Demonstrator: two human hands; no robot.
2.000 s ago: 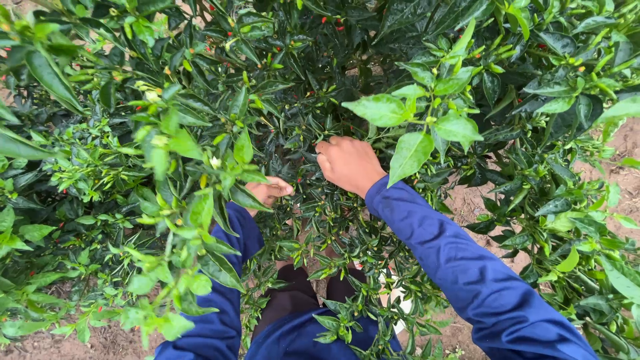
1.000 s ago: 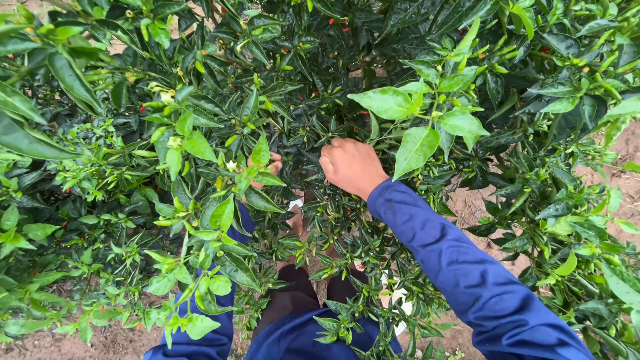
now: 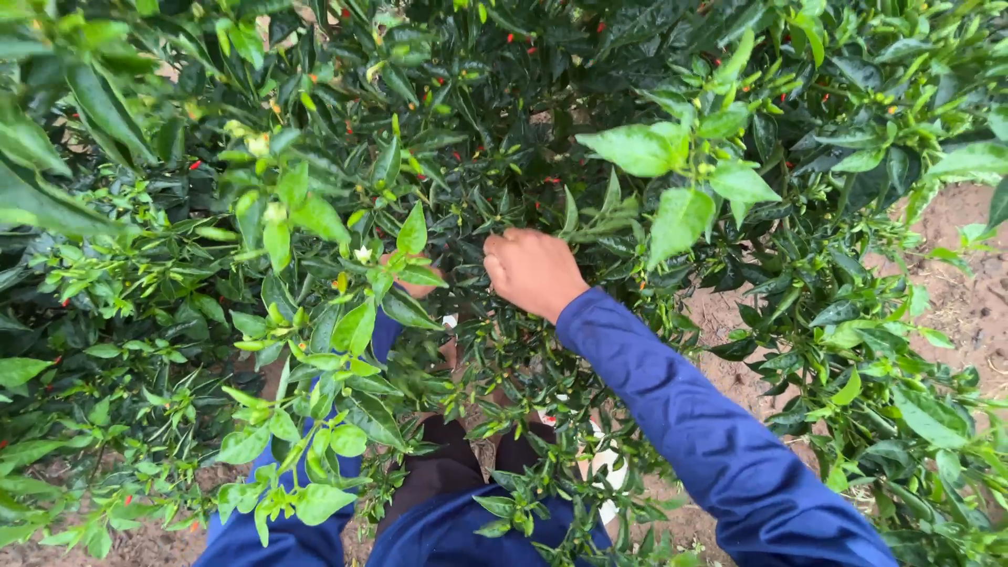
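Note:
My right hand (image 3: pixel 534 270) is among the dark leaves of a chili pepper plant near the middle of the view, its fingers curled inward and their tips hidden. To its left, my left hand (image 3: pixel 417 277) shows only in part behind a leafy chili branch (image 3: pixel 354 327); whether it holds anything cannot be seen. Small red chili peppers (image 3: pixel 551 180) dot the foliage beyond my right hand, and another red chili (image 3: pixel 195 164) hangs at the left. Green and yellowish chilies stand on the nearer branches, with a small white flower (image 3: pixel 363 254) beside my left hand.
Dense chili foliage surrounds both arms. A bright leafy shoot (image 3: pixel 681 173) rises close to the camera, right of my right hand. Bare soil (image 3: pixel 961 291) shows at the right and below. White objects (image 3: pixel 608 468), partly hidden by leaves, lie low beside my legs.
My left hand has moved away from its more exposed place of two seconds ago and is now partly behind leaves. My right hand has stayed in nearly the same place.

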